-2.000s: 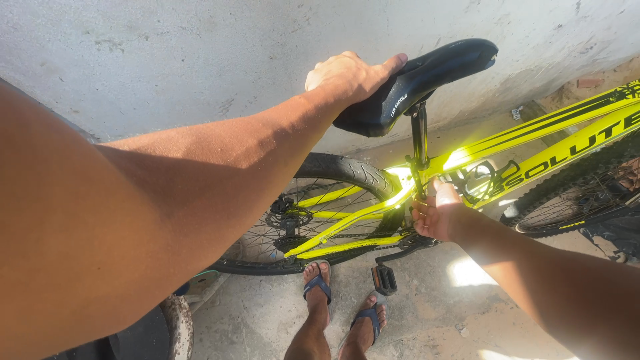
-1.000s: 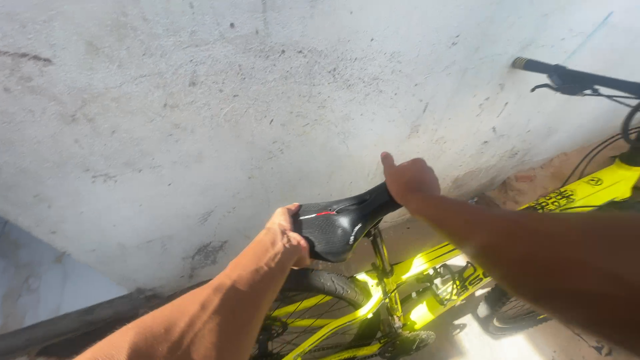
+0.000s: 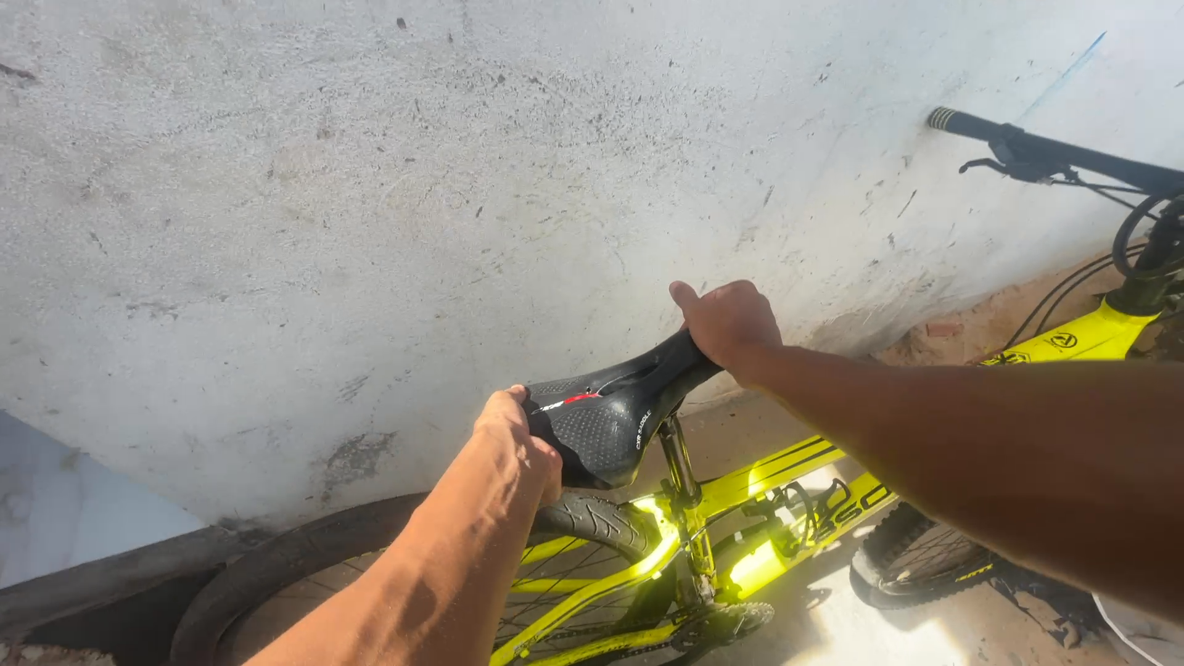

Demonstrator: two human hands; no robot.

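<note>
A black bicycle saddle (image 3: 601,416) with a red and white mark sits on the seatpost (image 3: 678,458) of a yellow bicycle frame (image 3: 768,476). My left hand (image 3: 523,444) grips the wide rear end of the saddle, fingers partly hidden beneath it. Around the narrow nose is my right hand (image 3: 735,319), closed, with its thumb pointing up and to the left. The rear wheel's tyre (image 3: 592,518) shows below the saddle, partly behind my left forearm. Chainring and crank (image 3: 731,624) are at the bottom, in part cut off by the view.
A scuffed whitewashed wall (image 3: 416,185) stands right behind the bicycle. The handlebar (image 3: 1064,153) with a brake lever reaches toward it at the upper right. The front wheel (image 3: 911,555) is at the lower right, near dark material on the sunlit floor.
My right hand has moved from the frame below the seatpost up to the saddle's nose. My left hand has stayed on the saddle, now at its rear end. The view has swung up toward the wall.
</note>
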